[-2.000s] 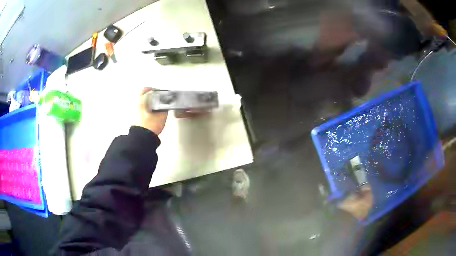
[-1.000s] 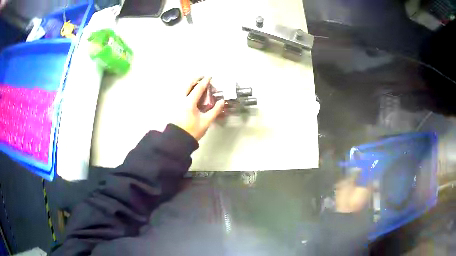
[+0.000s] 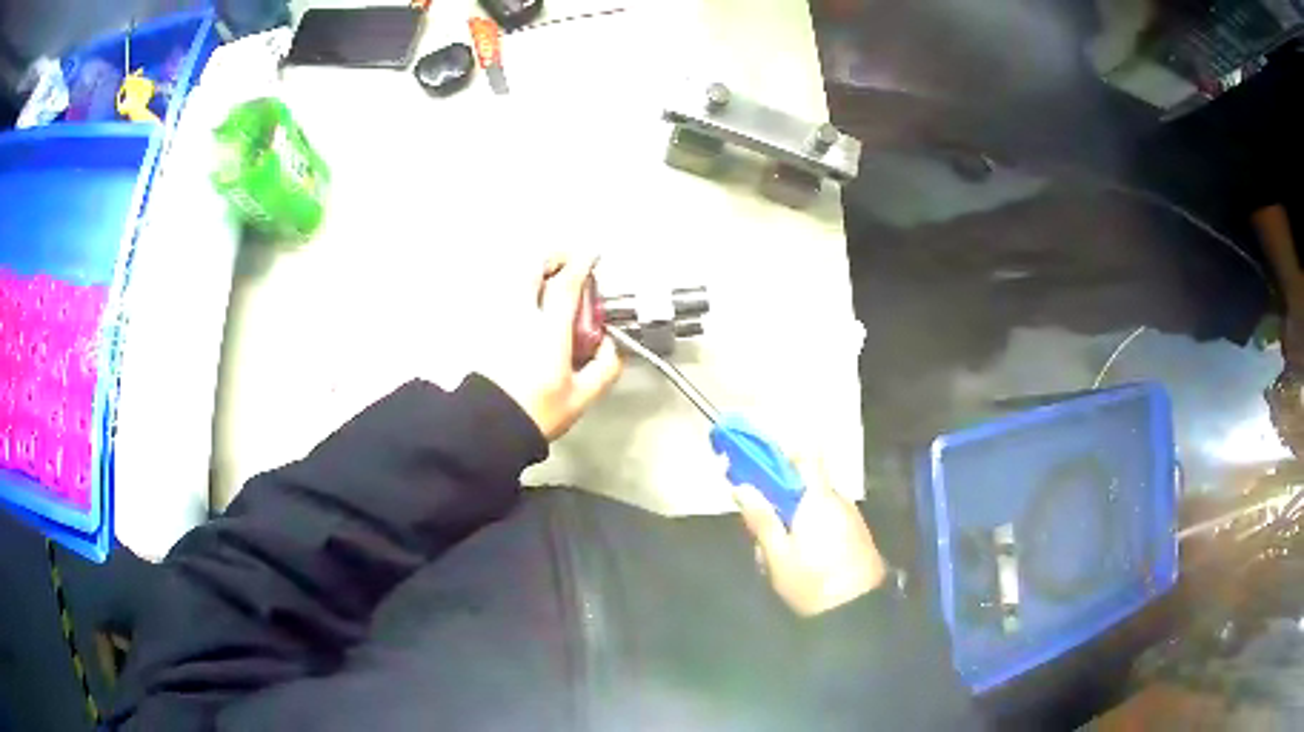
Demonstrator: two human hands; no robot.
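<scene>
My left hand (image 3: pixel 562 358) holds a pink moulded part (image 3: pixel 588 322) on a metal mould insert (image 3: pixel 655 318), over the middle of the pale bench. The insert's round posts point right. My right hand (image 3: pixel 812 551) grips the blue-handled tool (image 3: pixel 758 461) near the bench's front edge. Its thin metal shaft runs up and left, and its tip is at the pink part's edge beside the insert. Whether the tip is under the part cannot be told. A second mould insert (image 3: pixel 765 140) lies at the bench's back right.
A green bottle (image 3: pixel 272 169), film roll (image 3: pixel 179 300) and blue packing tote with pink parts (image 3: pixel 132 258) are at left. A phone (image 3: pixel 353 37), black rounded object (image 3: pixel 445 67) and orange snips (image 3: pixel 488 46) lie behind. A second blue tote (image 3: pixel 944 572) and a person's arm (image 3: pixel 1273 243) are at right.
My right hand has come from the right-hand tote to the bench and now holds the blue-handled tool against the part. My left hand has turned the insert from lengthwise to posts pointing right.
</scene>
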